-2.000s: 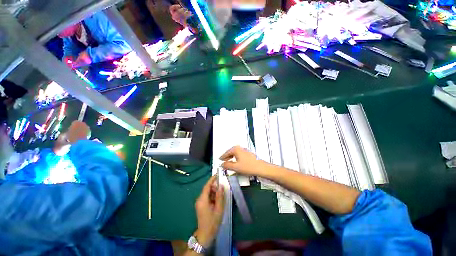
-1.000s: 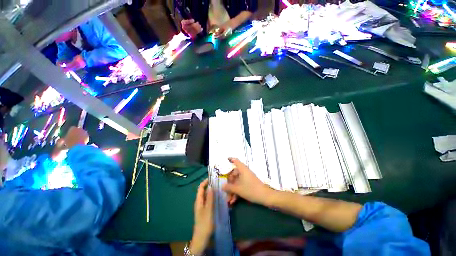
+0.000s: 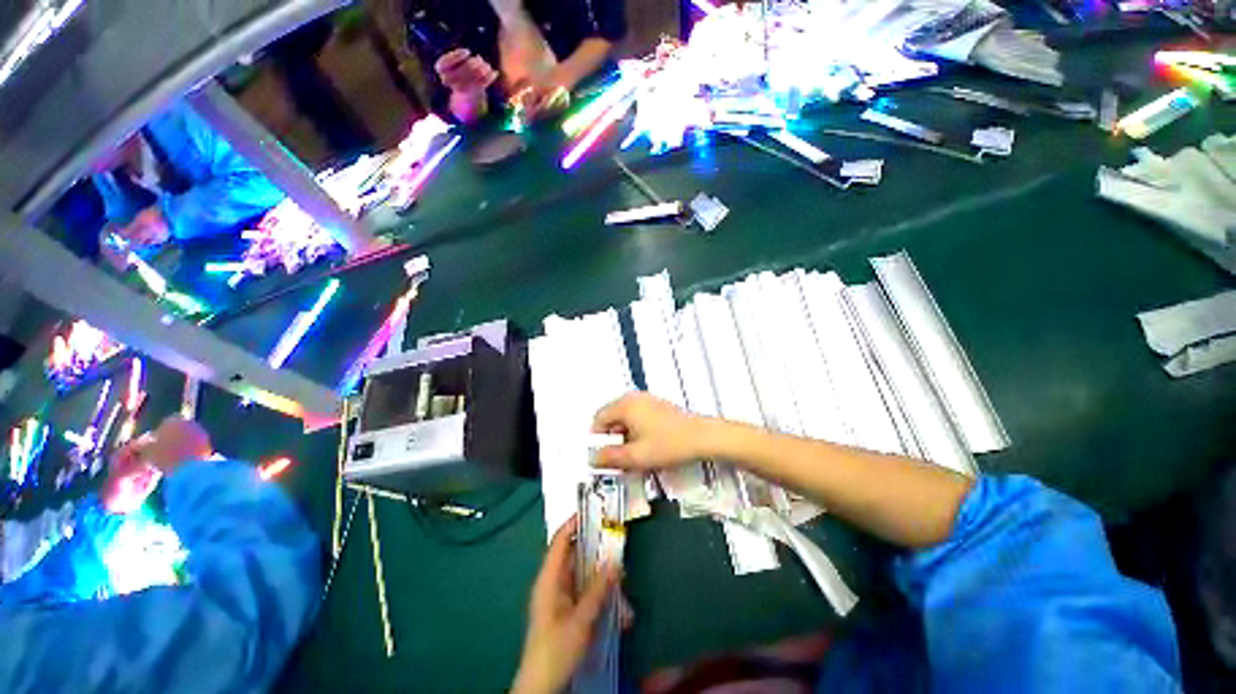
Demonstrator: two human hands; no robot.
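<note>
My left hand (image 3: 569,610) holds a ribbed channel profile (image 3: 599,553) upright in the view, near the bench's front edge. A small yellow part (image 3: 613,526) shows inside the channel's upper end. My right hand (image 3: 651,434) is just above that end, its fingertips pinched on a small white piece (image 3: 607,454); its exact shape is hidden. A limp white curved strip (image 3: 813,559) runs from below my right forearm over the channels. Flat white pieces (image 3: 576,366) lie left of the row of ribbed channels (image 3: 759,339).
A black and silver box (image 3: 441,414) with a cable stands left of the flat pieces. A glowing heap of bars (image 3: 773,68) lies across the bench. A blue-sleeved person (image 3: 217,583) works at the left. A grey frame (image 3: 163,325) crosses the upper left.
My right hand has moved up off the channel and pinches a white piece. The yellow part now shows inside the channel. The curved strip is visible again. The view has shifted.
</note>
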